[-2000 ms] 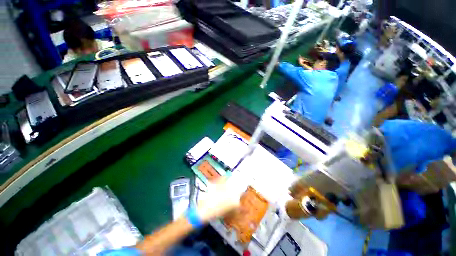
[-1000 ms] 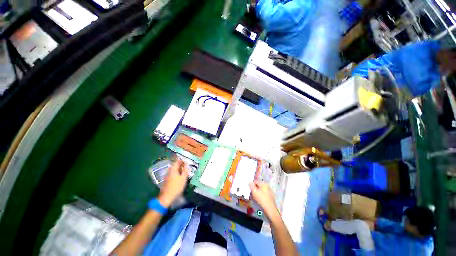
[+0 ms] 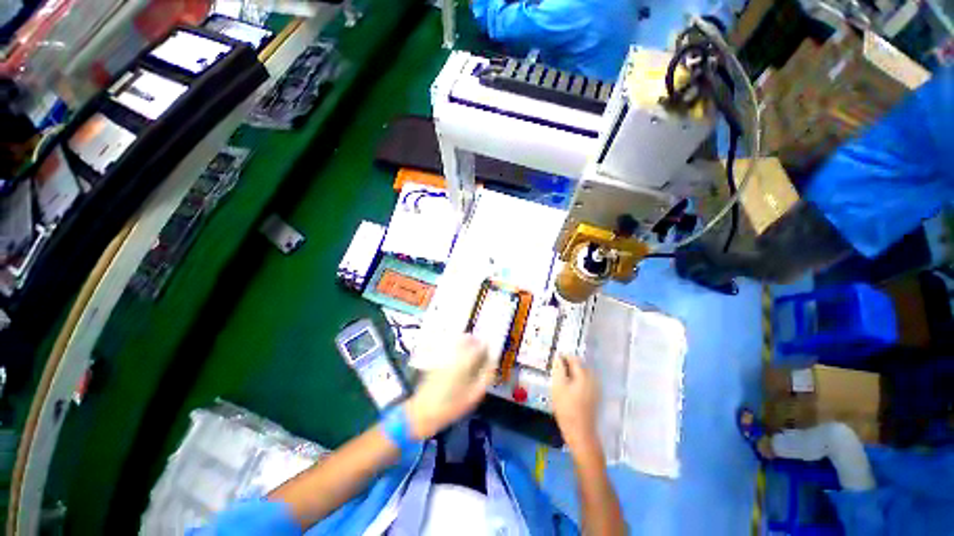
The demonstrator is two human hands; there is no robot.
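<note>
My left hand (image 3: 455,389), slightly blurred and wearing a blue wrist strap, grips the near end of a dark-edged phone frame (image 3: 494,318) at the left side of the orange jig (image 3: 520,337). Whether this frame touches the jig is unclear. My right hand (image 3: 575,393) has its fingertips at the near right corner of another pale phone frame (image 3: 540,333), just right of the orange jig, and appears to hold it. The brass-gold dispensing head (image 3: 582,266) hangs behind and right of this frame.
The white gantry (image 3: 523,124) stands behind the bed. A grey handheld meter (image 3: 372,361) lies left of my left hand. Blister trays lie at the lower left (image 3: 225,461) and right of the machine (image 3: 635,387). A red button (image 3: 520,394) is between my hands. People in blue are beyond.
My left hand has moved right, from beside the meter to a phone frame at the jig. A pale frame formerly in the orange jig now appears right of it, by my right hand.
</note>
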